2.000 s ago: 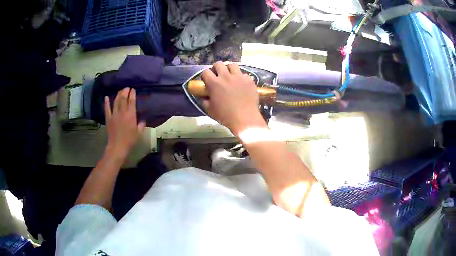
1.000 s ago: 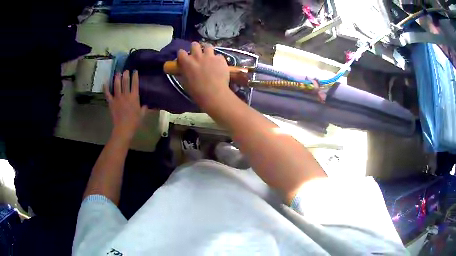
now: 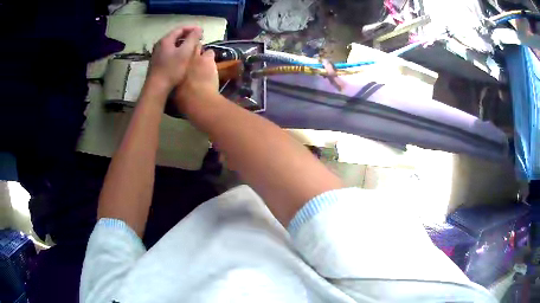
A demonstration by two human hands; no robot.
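Note:
A lilac-looking garment piece [image 3: 379, 112] lies drawn over the long padded arm, with a dark seam line running lengthwise. The steam iron [image 3: 251, 89] is at the left end of the arm, its black body and pale rim showing. My right hand [image 3: 198, 80] is closed on its orange-brown handle. My left hand [image 3: 173, 56] is beside and partly over my right hand at the front of the handle; its fingers are bent, and whether it grips the handle is hidden.
Blue and yellow-gold hoses [image 3: 296, 69] run right from the iron. Cream table panels [image 3: 127, 142] lie below the arm. Dark cloth [image 3: 47, 89] hangs at left. A blue basket [image 3: 198, 7] and grey scrap cloth [image 3: 287, 16] are behind. A light-blue wrapped bundle [image 3: 527, 106] is far right.
The iron and my right hand have moved left along the arm to its left end. My left hand has lifted off the cloth and come up against my right hand.

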